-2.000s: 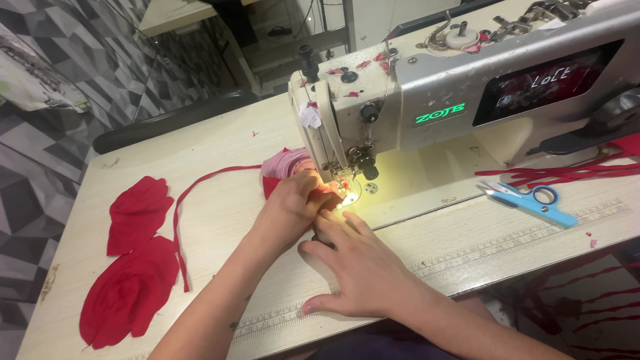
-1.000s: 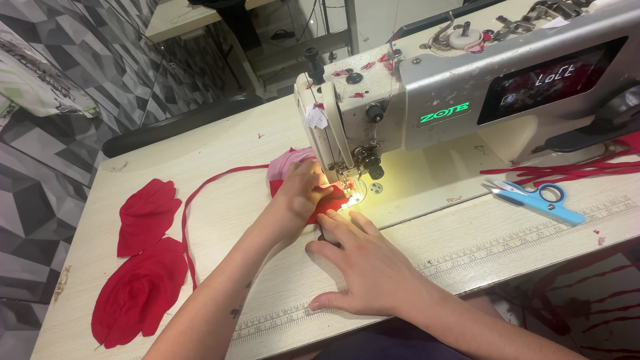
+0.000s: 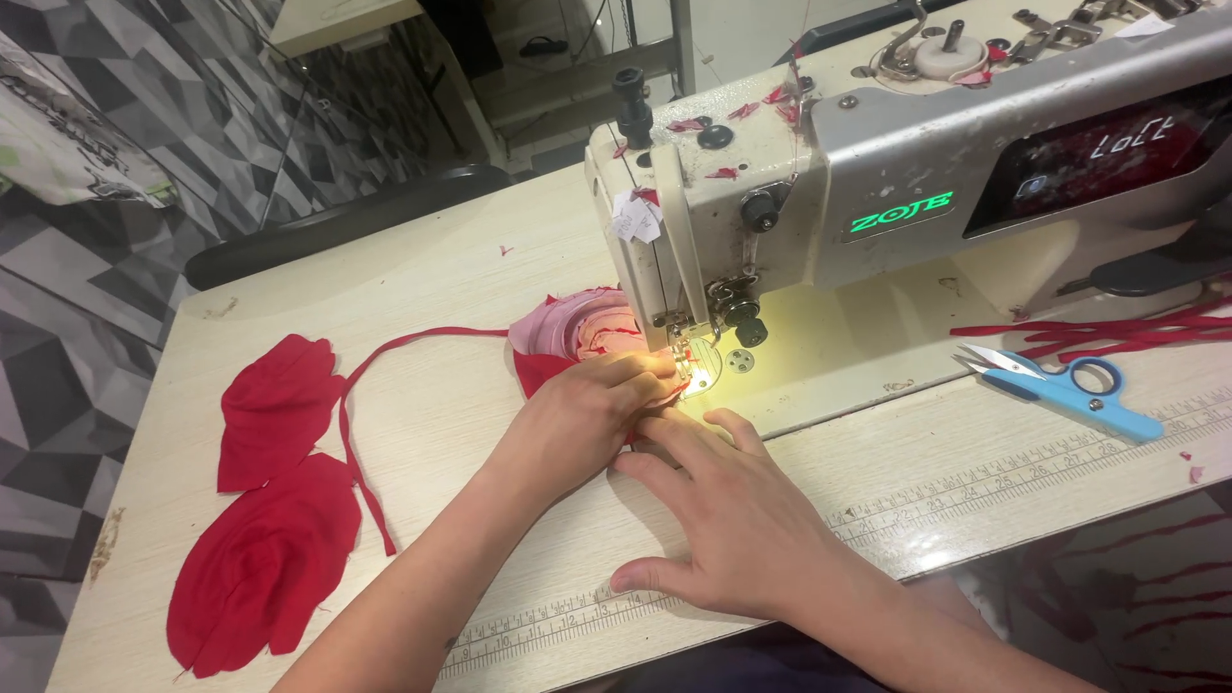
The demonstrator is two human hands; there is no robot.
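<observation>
A ZOJE sewing machine stands over the table, its lamp lighting the needle area. Beside the needle, my left hand presses on a piece of red and pink fabric, fingers bent over its edge. My right hand lies just in front, fingertips at the fabric's near edge and thumb spread on the table; whether it pinches the cloth is hidden. From the fabric a narrow red strip curves left across the table. Two red cloth pieces lie at the left, one nearer than the other.
Blue-handled thread snips lie right of the needle, near several red fabric strips. A measuring scale runs along the table's front edge. Fabric scraps sit on the machine head. Behind the table is a black bar-like edge.
Less of the red cloth shows between my hands than one second ago. Both hands stay close to the needle; the loose cloth pieces and snips have not plainly moved.
</observation>
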